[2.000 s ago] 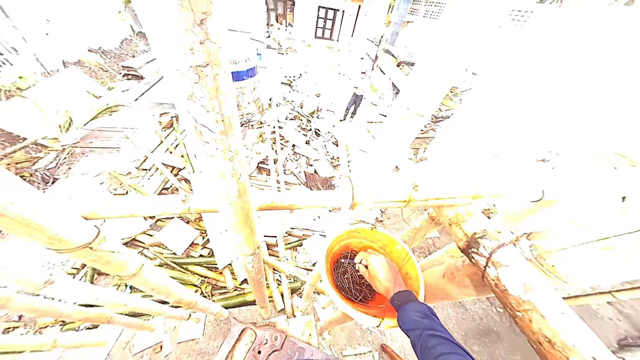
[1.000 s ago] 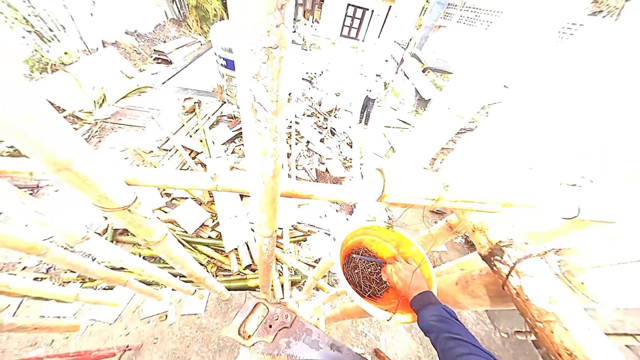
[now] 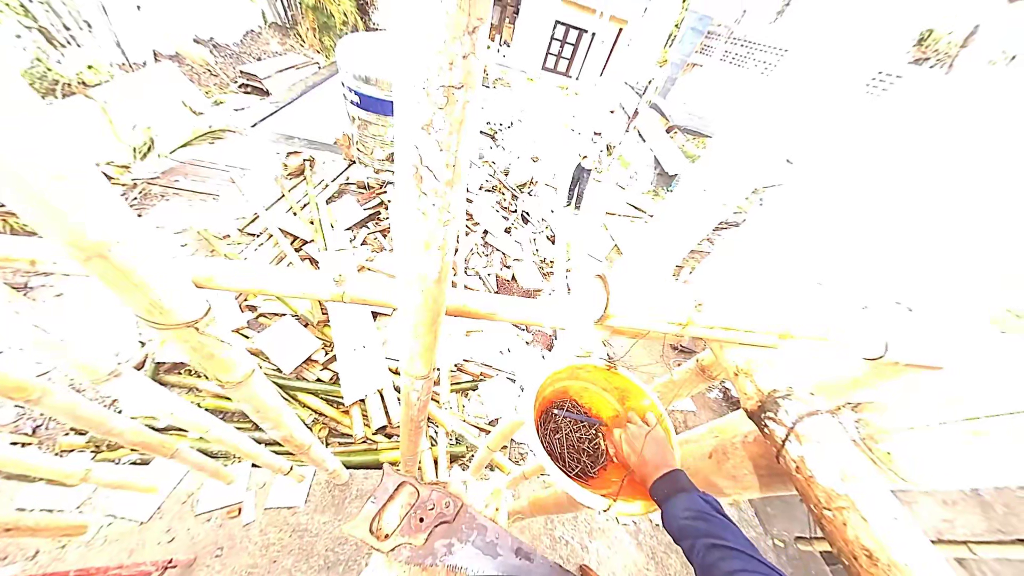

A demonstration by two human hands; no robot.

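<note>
My right hand (image 3: pixel 642 450), in a dark blue sleeve, reaches into an orange bucket (image 3: pixel 608 384) from its right side. The fingers are at the inner wall, beside a heap of nails (image 3: pixel 572 444); whether they pinch any is hidden. A thin dark tool or strip (image 3: pixel 578 416) lies on the nails. Left of the bucket and lower down is a handsaw (image 3: pixel 456 528) with a worn wooden handle and a rusty blade. My left hand does not show.
An upright bamboo pole (image 3: pixel 424 320) crosses a horizontal bamboo rail (image 3: pixel 512 308). Slanting bamboo poles (image 3: pixel 248 392) stand at left, a rough timber post (image 3: pixel 832 480) at right. Far below are scattered wood scraps (image 3: pixel 512 216) and a distant person (image 3: pixel 579 180). Bright areas are washed out.
My right hand has shifted from over the nails to the bucket's right inner side. More of the handsaw shows as the view has moved.
</note>
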